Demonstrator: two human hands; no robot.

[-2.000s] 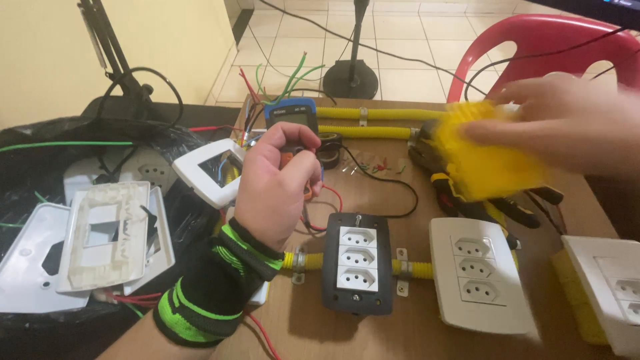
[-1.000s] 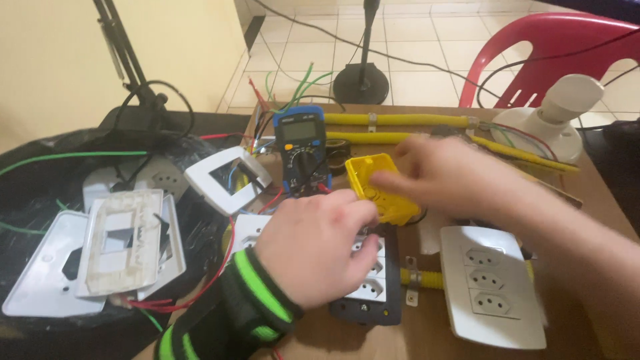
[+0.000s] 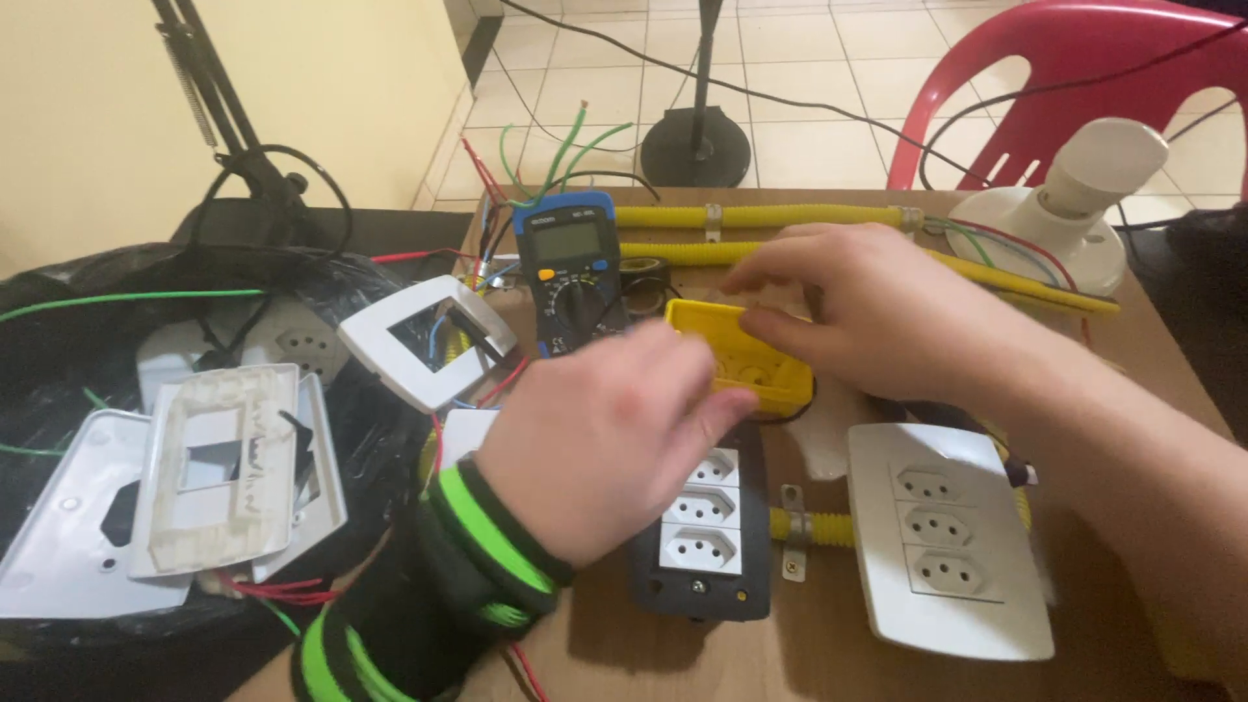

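A yellow plastic electrical box (image 3: 756,356), its hollow side up, lies just beyond a black-framed triple socket (image 3: 700,551). My right hand (image 3: 848,292) has its thumb on the box's far rim and its fingers curved behind it. My left hand (image 3: 609,439), blurred and in a black and green wrist wrap, is at the box's left side, above the socket; whether its fingers grip anything cannot be told. A blue digital multimeter (image 3: 570,263) lies beyond my left hand. To the right is a white-plated triple socket (image 3: 946,536).
Yellow corrugated conduits (image 3: 809,216) cross the back of the wooden board, near a white lamp holder with a bulb (image 3: 1107,171). At left, white cover plates (image 3: 219,468) lie on a black plastic bag (image 3: 58,283). A white frame (image 3: 429,341) and loose wires lie beside the multimeter.
The yellow box, blurred in my right hand at the upper right two seconds ago, is now down beside the multimeter. My left hand has moved over the black-framed socket. The lamp holder has come into view.
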